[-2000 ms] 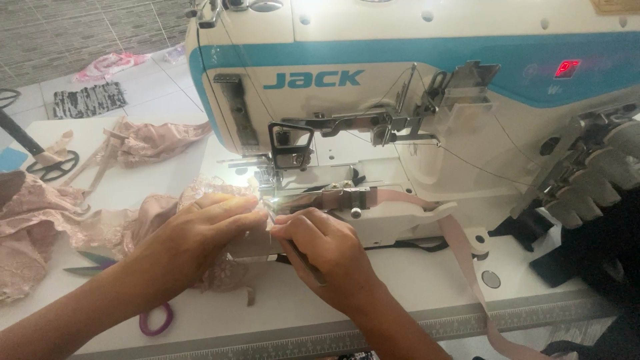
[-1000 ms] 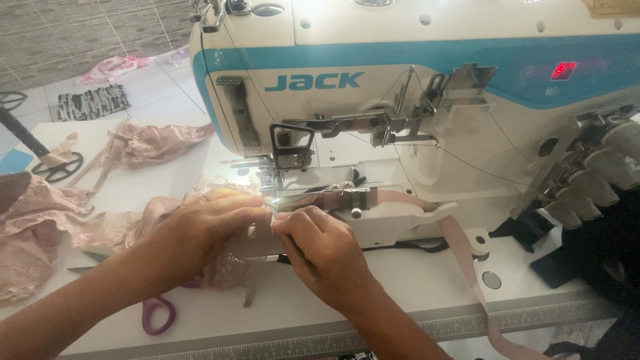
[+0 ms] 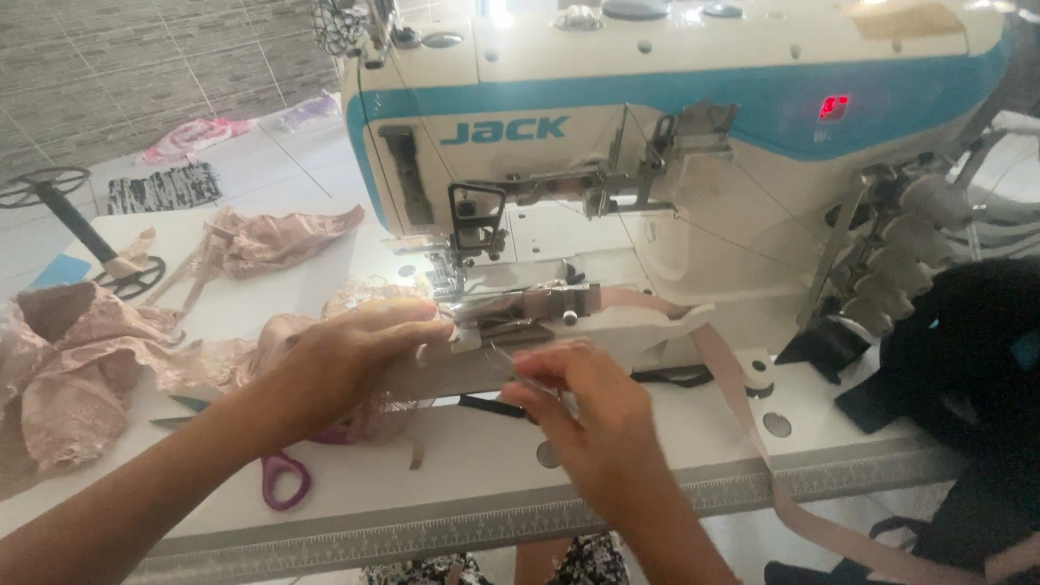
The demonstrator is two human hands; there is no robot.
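Note:
My left hand (image 3: pixel 357 357) lies on pink lace fabric (image 3: pixel 390 292) beside the presser foot (image 3: pixel 445 275) of a Jack sewing machine (image 3: pixel 520 97). The thumb and index finger of my right hand (image 3: pixel 589 398) pinch a small, thin metal tool, seemingly tweezers (image 3: pixel 508 357), just right of the left fingertips. A metal binder attachment (image 3: pixel 528 307) sits behind my hands, and a pink fabric strip (image 3: pixel 723 366) runs from it over the table's front edge. Purple-handled scissors (image 3: pixel 284 483) lie partly under my left forearm and the fabric.
More pink lace garment pieces (image 3: pixel 81 366) lie at the left, near a black reel stand (image 3: pixel 81 227). A measuring tape (image 3: pixel 455 520) runs along the front edge. Black fabric (image 3: pixel 959 357) is piled at the right, below the thread tensioners (image 3: pixel 902 236).
My right hand has moved right, away from my left fingertips, and the thin tool now shows between its fingers. My left hand stays by the presser foot.

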